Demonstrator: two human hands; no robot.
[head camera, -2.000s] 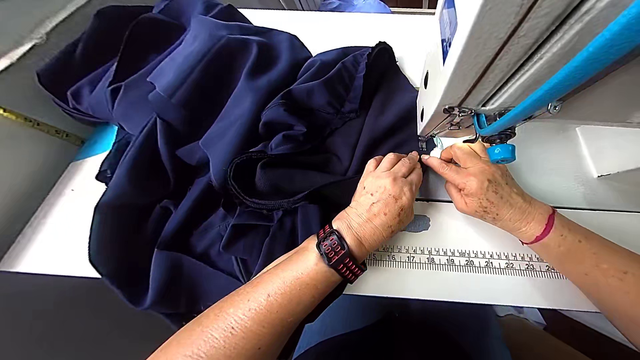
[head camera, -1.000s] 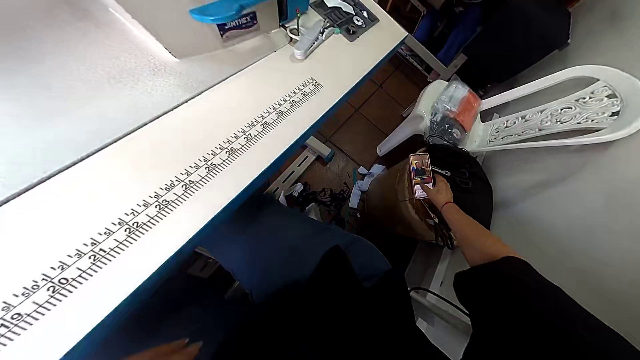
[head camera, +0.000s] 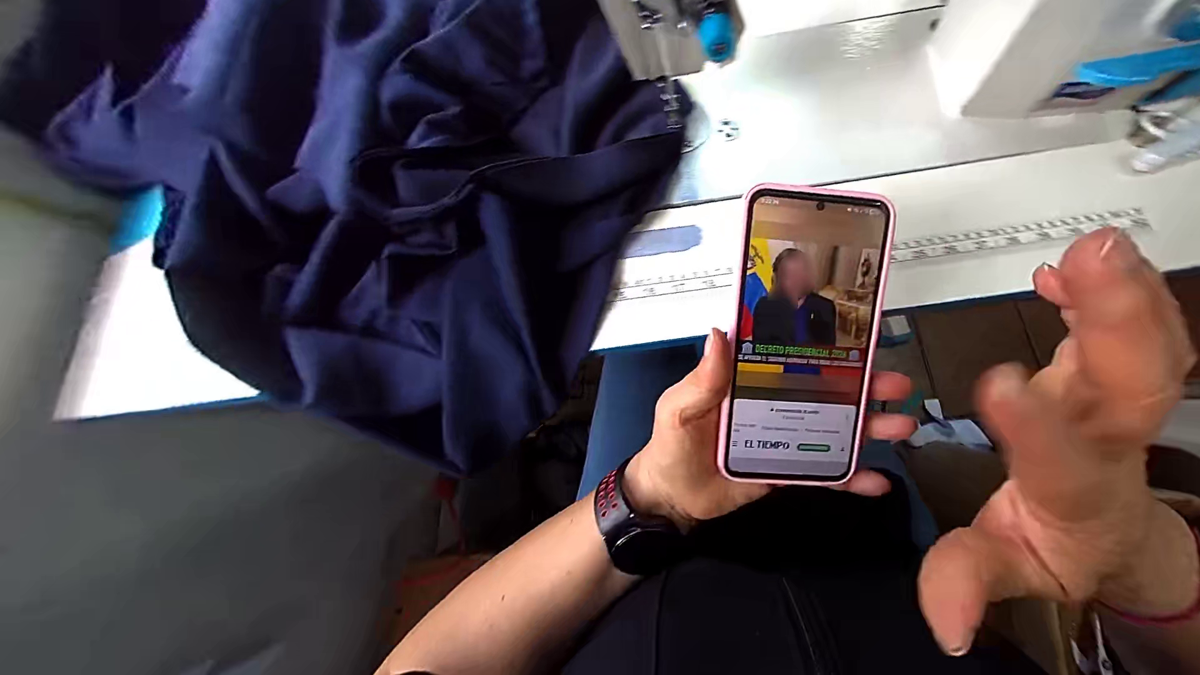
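My left hand (head camera: 689, 436) holds a smartphone in a pink case (head camera: 806, 333) upright, its lit screen towards me; a dark watch is on that wrist. To the right of the phone, my right hand (head camera: 1078, 422) is raised with its fingers apart and nothing in them, slightly blurred. Navy blue fabric (head camera: 422, 225) lies bunched on the white sewing table at the left, one edge by the needle area of the sewing machine (head camera: 656, 37), and hangs over the table's front edge.
A printed ruler scale (head camera: 1022, 234) runs along the front of the white table (head camera: 947, 281). Another white machine part with blue trim (head camera: 1050, 56) stands at the upper right. A dark blue patch (head camera: 664, 241) is on the table beside the fabric. Cloth scraps (head camera: 947, 427) lie below.
Two seconds ago both hands were at the fabric by the needle. One second ago my right hand held the phone low at the right; now my left hand has it. The view has swung back to the table.
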